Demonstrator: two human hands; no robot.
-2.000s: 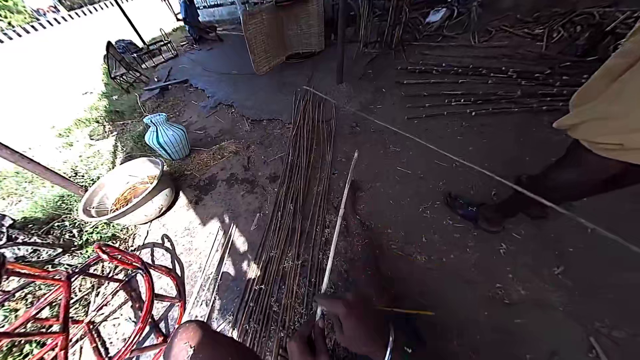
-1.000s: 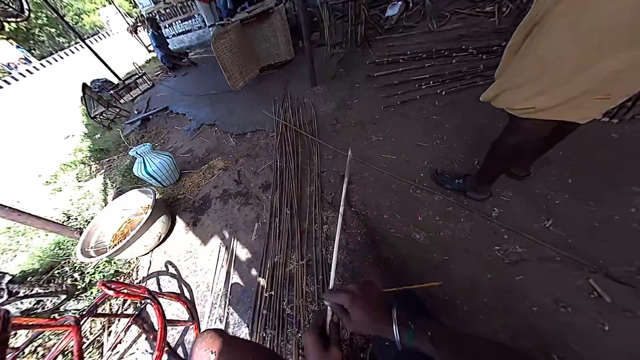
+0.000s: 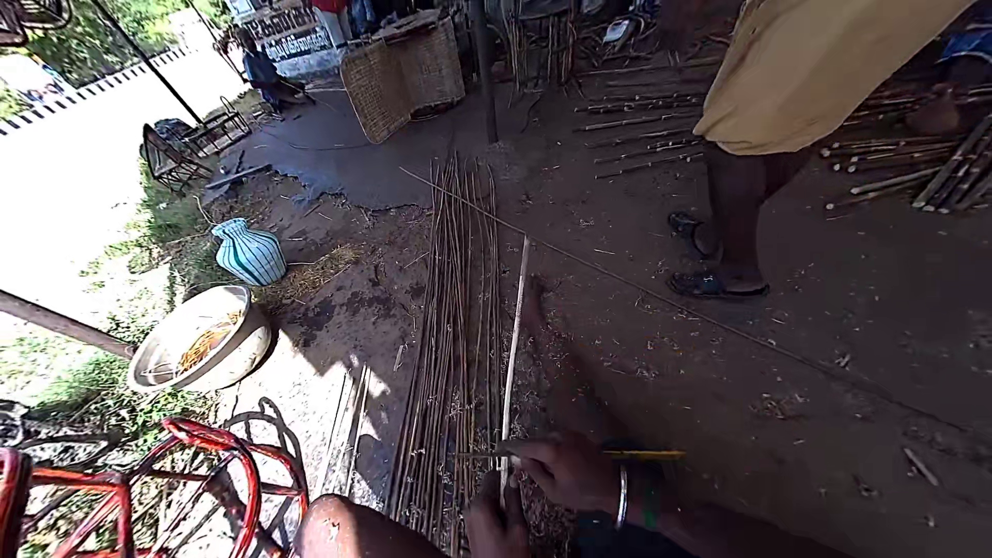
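Observation:
My left hand (image 3: pixel 496 519), at the bottom middle, grips the near end of a pale peeled cane (image 3: pixel 514 349) that points away from me. Just above it, my right hand (image 3: pixel 570 465), with a metal bangle at the wrist, holds a thin blade (image 3: pixel 482 455) lying across the cane. A yellow strip (image 3: pixel 647 454) shows on the far side of that wrist; whether it belongs to the blade is hidden. Left of the peeled cane, a long bundle of thin brown canes (image 3: pixel 449 325) lies on the ground.
A red cane frame (image 3: pixel 248 480) stands at lower left, near a basin (image 3: pixel 252 341) of strips and a striped pot (image 3: pixel 252 252). One long thin cane (image 3: pixel 620 277) crosses the ground. A person in tan cloth (image 3: pixel 798 77) stands at right by cane piles (image 3: pixel 891 159). A post (image 3: pixel 483 70) rises behind.
The standing person's legs and tan cloth have come further into view at the right. The blade now shows across the cane at my right hand. The view has shifted somewhat.

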